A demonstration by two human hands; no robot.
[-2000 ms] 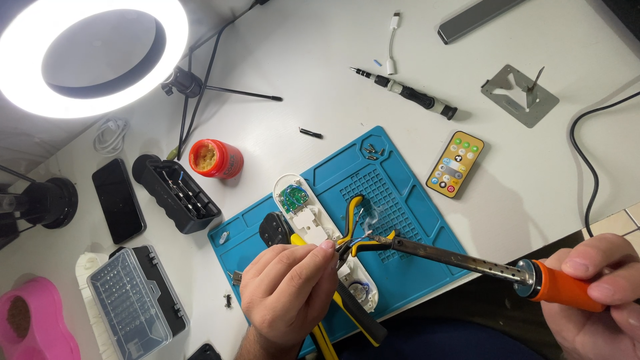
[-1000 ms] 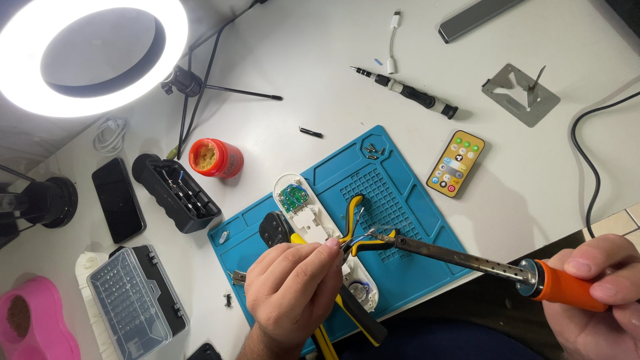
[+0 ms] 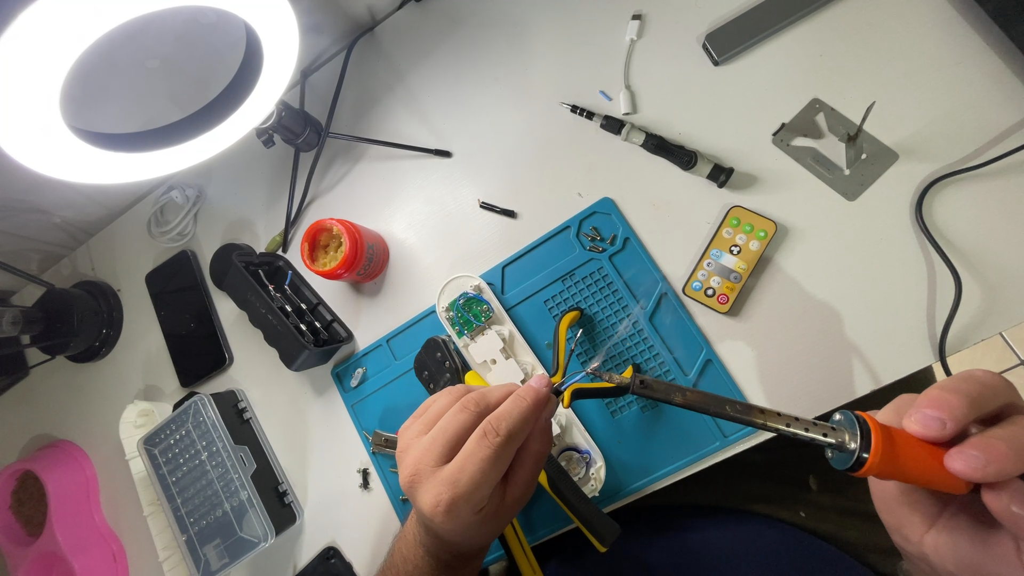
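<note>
My right hand point(image 3: 952, 472) grips the orange handle of a soldering iron point(image 3: 744, 412). The iron's tip touches the bared end of a thin wire point(image 3: 580, 373), and faint smoke rises there. Between thumb and fingertips, my left hand point(image 3: 480, 456) pinches the wires, above an opened white plastic housing point(image 3: 512, 348) with a green circuit board point(image 3: 470, 314). Yellow-and-black handled pliers point(image 3: 566, 328) lie around the wires, partly hidden by the hand. More yellow-and-black tool handles point(image 3: 580, 500) show under my left hand. All this is over a blue silicone work mat point(image 3: 640, 336).
Left of the mat stand an open red jar of paste point(image 3: 344, 250), a black bit holder point(image 3: 280, 308), a phone point(image 3: 188, 318) and a clear-lidded case point(image 3: 208, 480). A ring light point(image 3: 276, 72) leans in. Rightward lie a screwdriver point(image 3: 656, 148), a remote point(image 3: 730, 259), a metal stand point(image 3: 836, 152) and a black cord point(image 3: 932, 232).
Smoke near the iron's tip has shifted shape. Both hands have stayed almost where they were.
</note>
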